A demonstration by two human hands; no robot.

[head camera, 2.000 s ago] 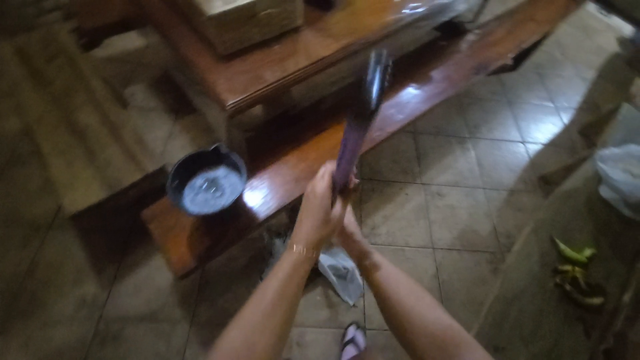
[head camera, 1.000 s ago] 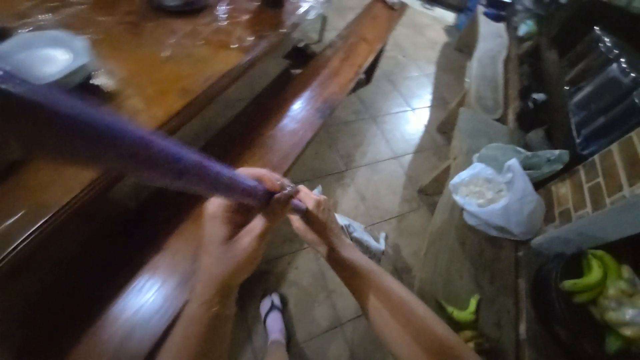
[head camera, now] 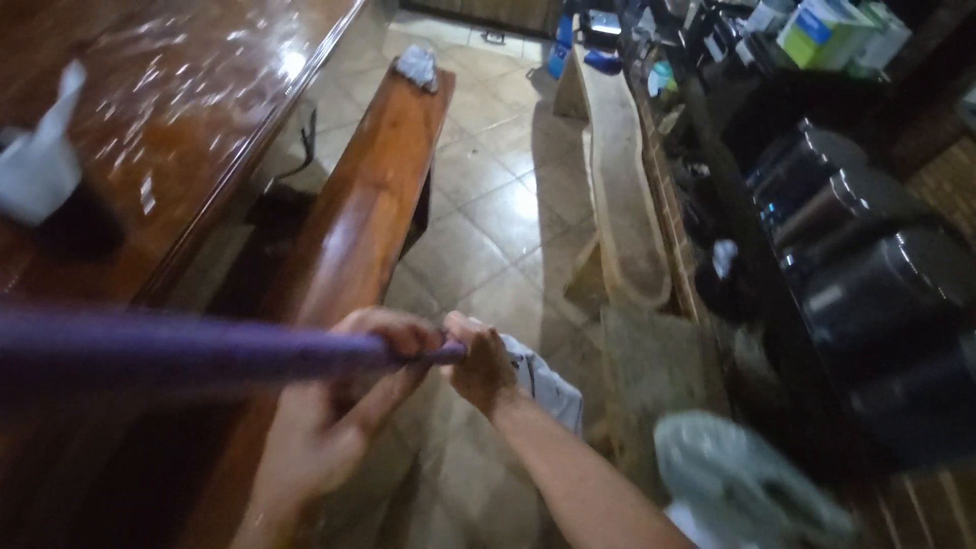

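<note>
A long purple pole [head camera: 229,352] runs in from the left edge and ends at my hands near the middle of the view. My left hand [head camera: 358,396] wraps around it, fingers over the top and thumb below. Just to the right, my right hand [head camera: 480,358] grips the pole close to its end. A white cloth or bag [head camera: 545,385] with dark marks shows behind my right wrist, low over the tiled floor. The pole's far end lies outside the view, so what it carries is hidden.
A glossy wooden table [head camera: 221,183] fills the left, with a wooden bench [head camera: 374,198] beside it. A crumpled plastic bag [head camera: 417,67] lies on that bench. Another wooden bench [head camera: 621,175] stands right of the tiled floor [head camera: 484,221]. Dark metal pots [head camera: 900,290] and a plastic bag [head camera: 740,465] are at right.
The view has swung along the aisle between the benches. The pole pointed away from me two seconds ago and now reaches out to the left. Both hands have stayed on it.
</note>
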